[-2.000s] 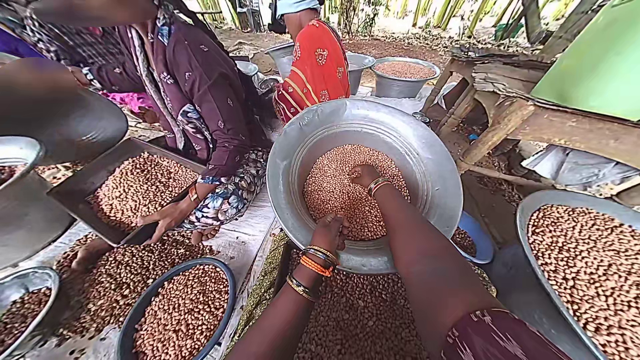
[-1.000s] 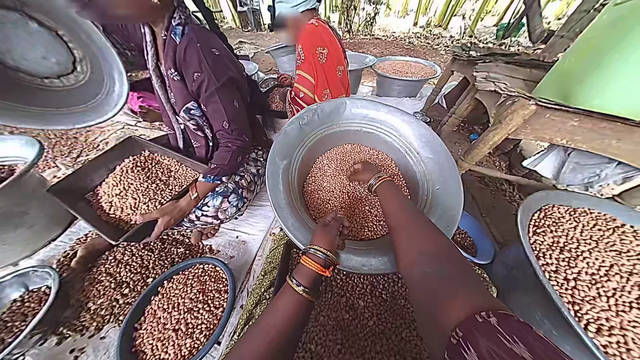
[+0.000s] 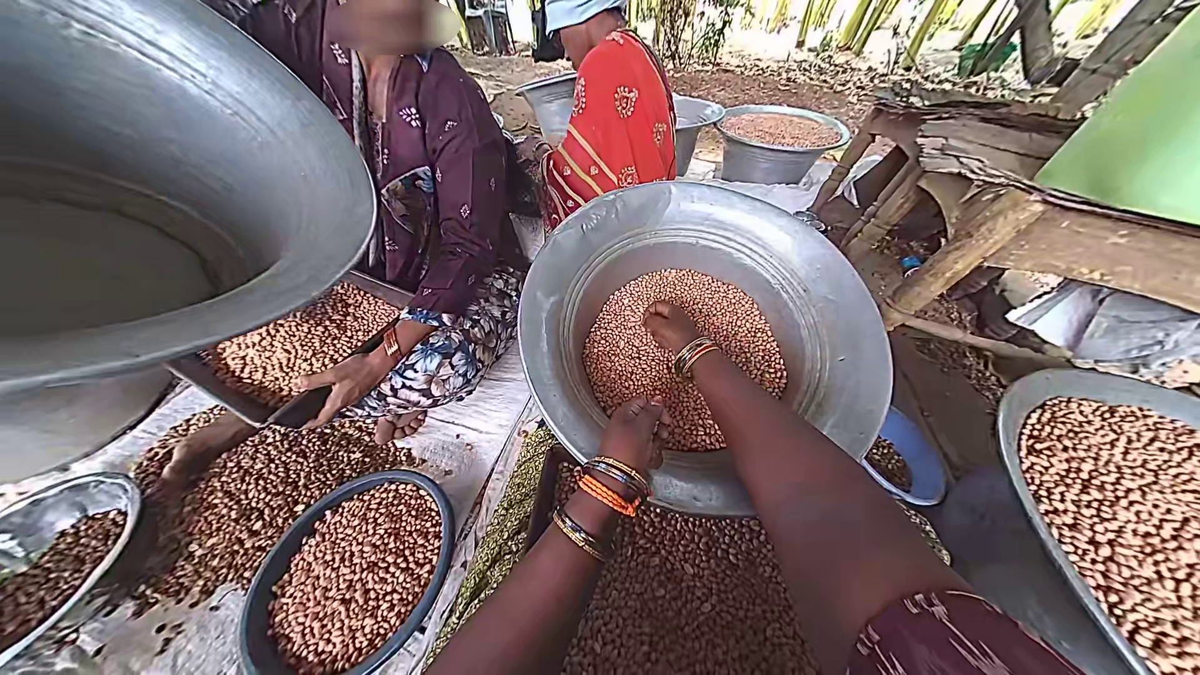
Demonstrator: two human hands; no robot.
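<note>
A wide metal basin (image 3: 844, 347) stands in front of me, with a heap of small reddish-brown nuts or seeds (image 3: 628, 319) in its bottom. My right hand (image 3: 670, 326) rests on the heap with its fingers curled down into it; whether it grips any is hidden. Nearer to me, my left hand (image 3: 637, 433) is over the near part of the heap, thumb and fingertips drawn together, and I cannot tell if a nut is between them. Both wrists wear bangles. Below the basin lie more nuts (image 3: 694, 591), partly in shadow.
A large empty metal basin (image 3: 309, 225) looms at upper left. Beside it a person holds a tray (image 3: 225, 394) of nuts. A dark-rimmed tub (image 3: 255, 609) of nuts and a loose pile (image 3: 253, 506) are at left. Another basin (image 3: 1012, 422) and a wooden frame (image 3: 975, 244) stand right.
The large metal basin at upper left has come further into view and covers part of the neighbouring person and tray. My two hands have stayed in nearly the same places.
</note>
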